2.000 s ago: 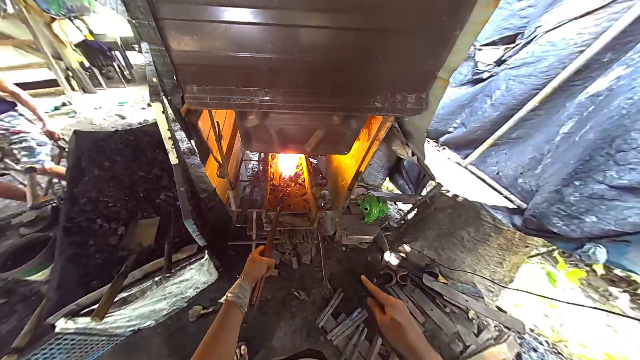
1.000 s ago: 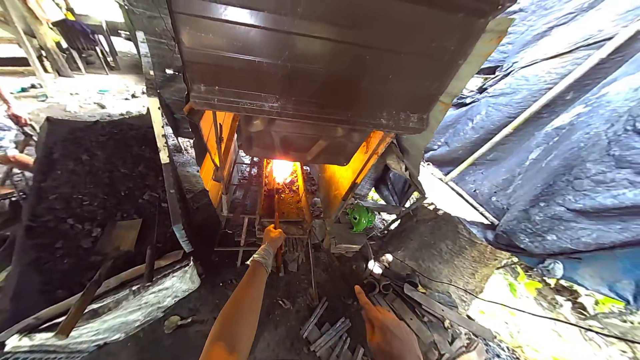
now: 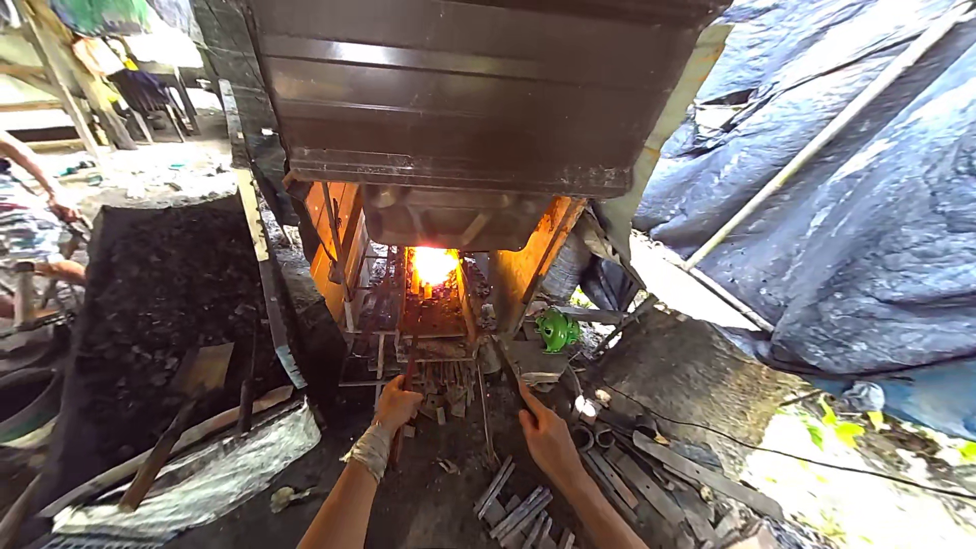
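Note:
Below and in front of the forge fire (image 3: pixel 433 267), my left hand (image 3: pixel 396 404) is closed around a long thin metal rod (image 3: pixel 412 358) that points toward the coals. A pale wrap circles that wrist. My right hand (image 3: pixel 545 435) grips the near end of a dark, long-handled tool (image 3: pixel 507 370), slanted up and left toward the front of the hearth; its kind cannot be told. Small upright pieces glow at the fire's near edge. A brown sheet-metal hood (image 3: pixel 457 114) covers the hearth from above.
Charcoal (image 3: pixel 168 282) fills a bed at left, with a shovel (image 3: pixel 202 370) on it. A green blower (image 3: pixel 558 330) sits right of the hearth. Metal bars (image 3: pixel 522 515) and flat strips (image 3: pixel 648 488) lie at lower right, beside a black cable (image 3: pixel 732 442). Another person's arm (image 3: pixel 34 164) shows far left.
My right hand, earlier without a tool and with a finger extended, has closed on the dark tool and moved up toward the hearth. My left hand still holds the rod.

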